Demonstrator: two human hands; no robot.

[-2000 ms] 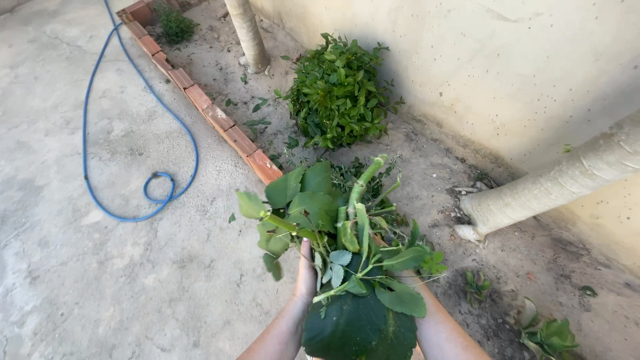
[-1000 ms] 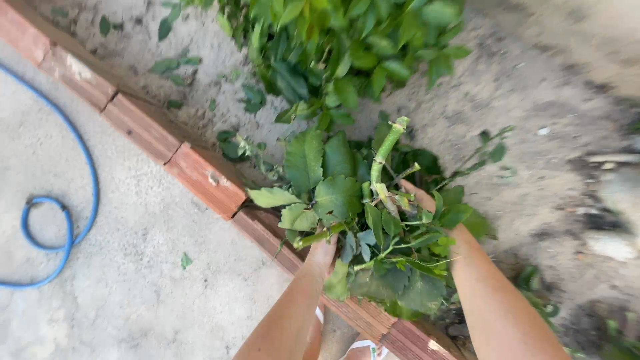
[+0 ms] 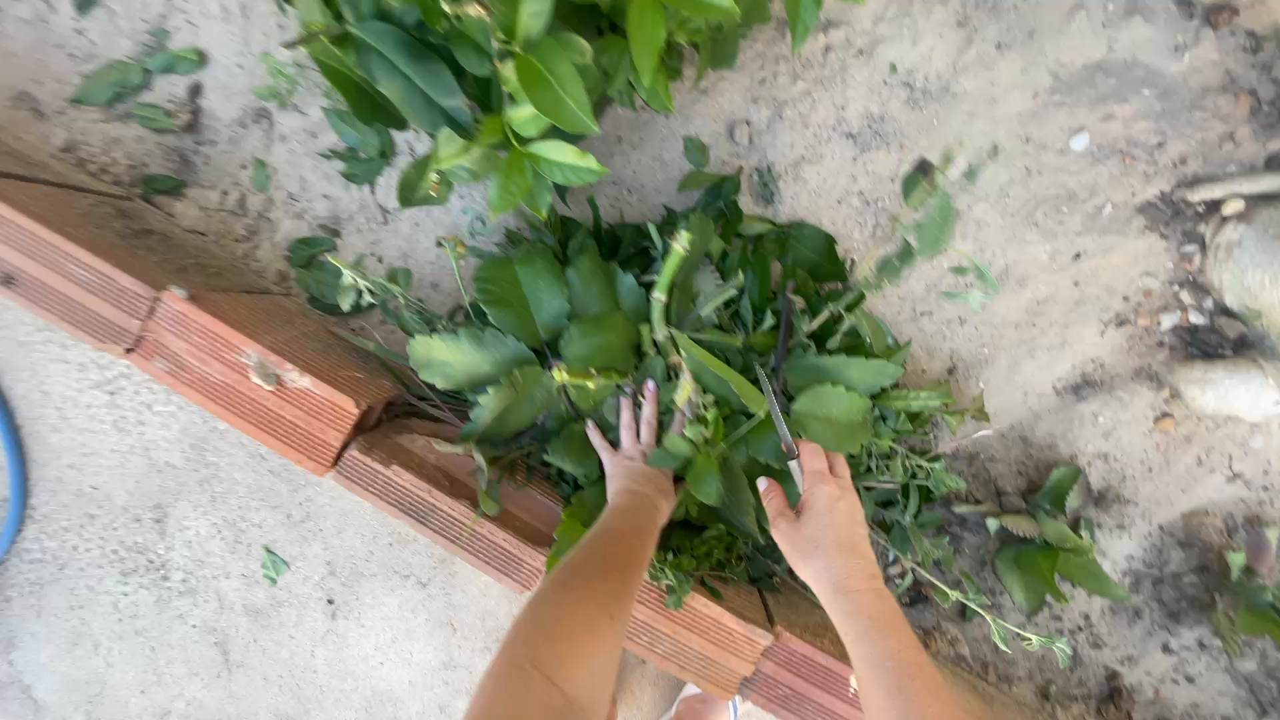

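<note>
A pile of cut leaves and green stems (image 3: 600, 340) lies on the sandy soil against the brick edging. My left hand (image 3: 635, 465) rests on the pile with its fingers spread, beside a thick cut stem (image 3: 665, 285). To its right, my right hand (image 3: 825, 510) grips a small serrated knife (image 3: 777, 415), whose blade points up and left over the leaves. The knife's handle is mostly hidden in my fingers.
Hollow clay bricks (image 3: 250, 385) form a slanting border between soil and concrete floor (image 3: 150, 560). A leafy green shrub (image 3: 520, 90) stands beyond the pile. Part of a blue hose (image 3: 10, 470) shows at the left edge. Loose leaves (image 3: 1050, 550) lie to the right.
The bundle of leaves and stems, earlier held up between both hands, now lies on the soil. My left hand has spread open on it, and the knife has come into sight. The view is closer to the ground.
</note>
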